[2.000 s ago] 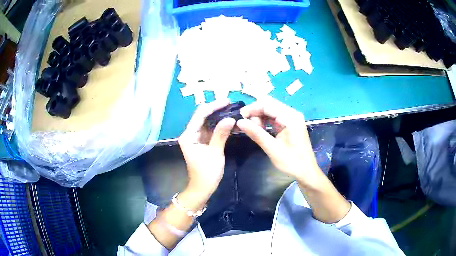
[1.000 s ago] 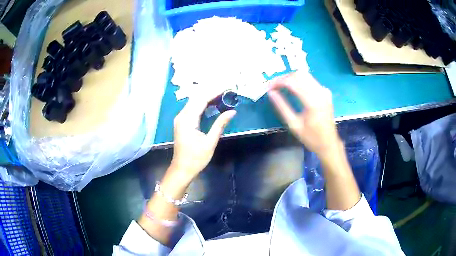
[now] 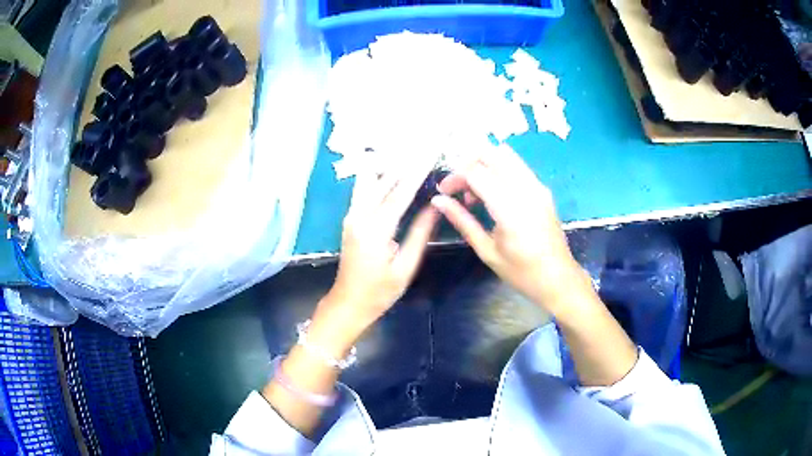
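Note:
A black sleeve point(image 3: 422, 201) is held between my two hands over the bench's front edge, partly covered by fingers. My left hand point(image 3: 381, 233) grips it from the left. My right hand point(image 3: 509, 223) has its fingertips at the sleeve's upper right side; whether they hold a white insert is hidden. A bright heap of white inserts point(image 3: 418, 98) lies just beyond my hands. The blue parts bin point(image 3: 441, 25) stands behind the heap, with dark parts inside.
At left, a lined tray point(image 3: 209, 169) with crinkled clear plastic point(image 3: 160, 285) holds loose black cylinders point(image 3: 160, 98). At right, cardboard sheets point(image 3: 686, 102) bear a dense mass of black cylinders point(image 3: 739, 44). Blue crates point(image 3: 31, 374) stand below left. The bench edge point(image 3: 659, 215) runs in front.
My right hand has moved from the white inserts back to the sleeve. My left hand has turned and closed more around the sleeve. The sleeve's round opening no longer shows.

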